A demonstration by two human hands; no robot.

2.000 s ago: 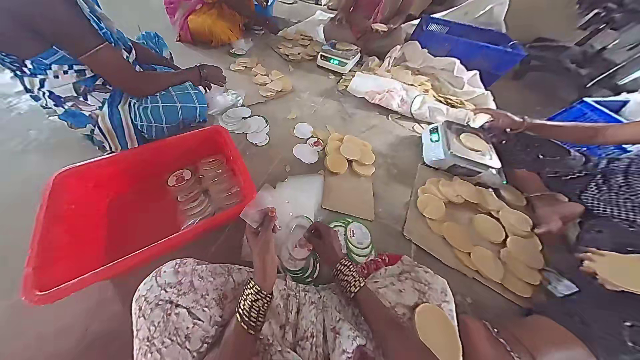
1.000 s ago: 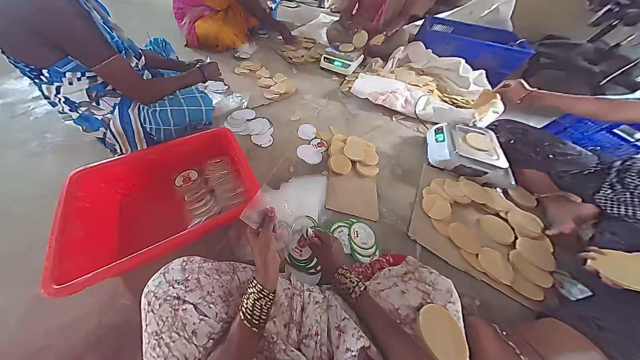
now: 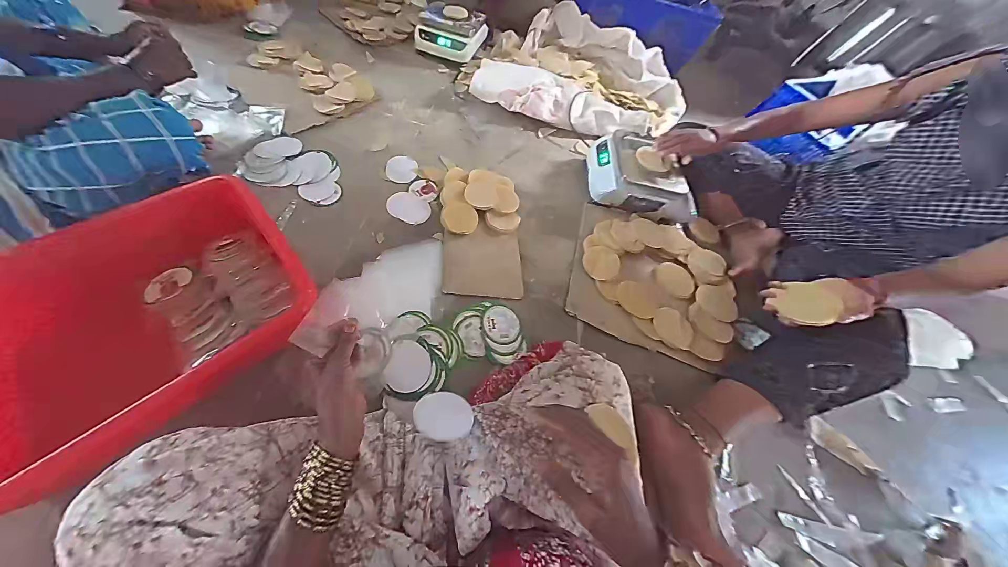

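Note:
My left hand (image 3: 342, 382), with gold bangles at the wrist, holds up a clear plastic pouch (image 3: 323, 319) by its edge, beside the red tub. A white round card (image 3: 443, 416) lies at the edge of my lap. My right arm is a blur across the right side of my lap; its hand (image 3: 591, 449) appears near a tan disc (image 3: 612, 425), and its grip is unclear. Green-rimmed round labels (image 3: 488, 331) lie overlapping on the floor before me, near a stack of clear plastic sheets (image 3: 405, 276).
A red plastic tub (image 3: 142, 213) at left holds packed discs. Cardboard sheets bear tan discs (image 3: 673, 327). A digital scale (image 3: 630, 169) stands at right, by a co-worker's hand (image 3: 685, 146). Another person sits at left. Farther back are an open sack (image 3: 583, 87) and a second scale (image 3: 449, 35).
My right hand has left the labels and moved rightward. A white round card now shows at my lap's edge. The co-worker's hand has moved to the near scale. The view has shifted.

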